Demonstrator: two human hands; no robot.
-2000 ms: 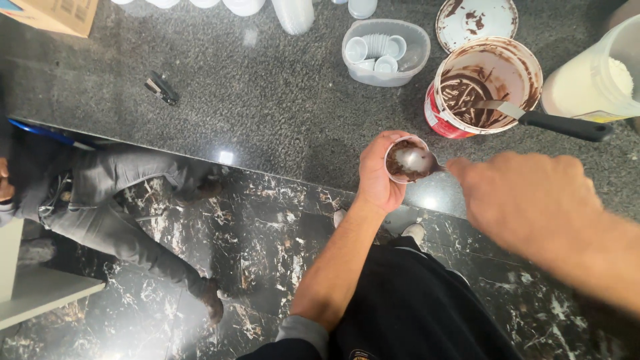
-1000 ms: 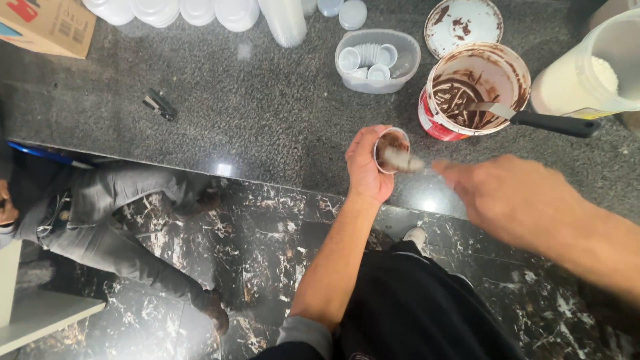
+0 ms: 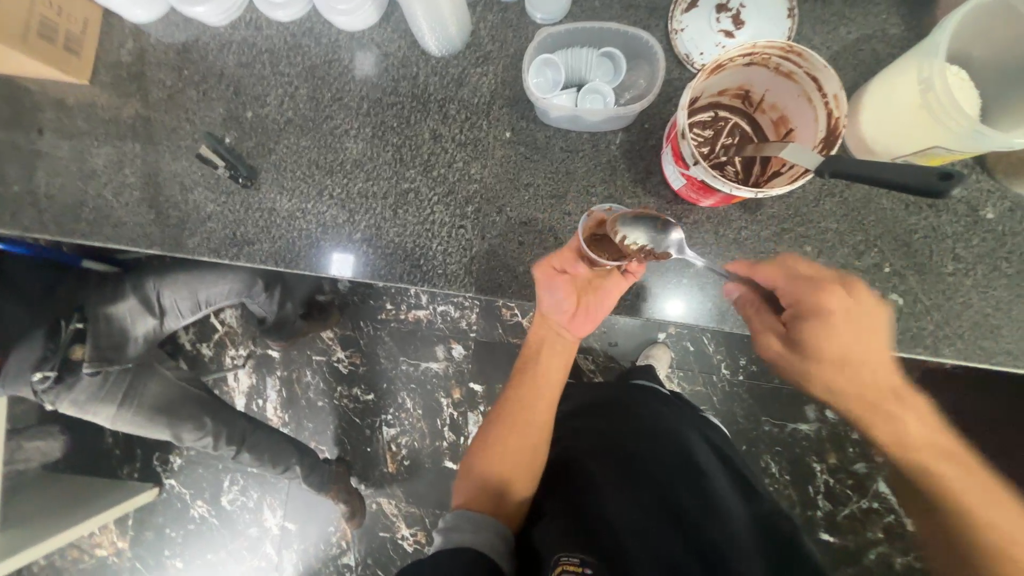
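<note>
My left hand [image 3: 580, 288] holds a small clear plastic cup [image 3: 600, 238] with brown chocolate spread inside, near the counter's front edge. In my right hand [image 3: 816, 320] is the handle of a metal spoon [image 3: 648, 234]; its bowl, smeared with the spread, lies over the cup's right rim. Beyond my hands stands a red and white tub [image 3: 696, 178], its inner wall coated with brown spread. A spatula with a black handle [image 3: 892, 176] rests across the tub's rim, its blade reaching inside. The stained white lid [image 3: 733, 28] lies behind the tub.
An oval plastic container [image 3: 640, 96] holds small white cups. At right stands a clear pitcher [image 3: 904, 112] with pale contents. Plastic containers [image 3: 352, 10] line the back, beside a cardboard box [image 3: 48, 40]. A black stapler-like object [image 3: 226, 162] lies at left. A seated person's legs [image 3: 200, 392] show below.
The spoon has come out of the cup's mouth to its right rim, and its bowl now shows clearly. My left hand still holds the cup.
</note>
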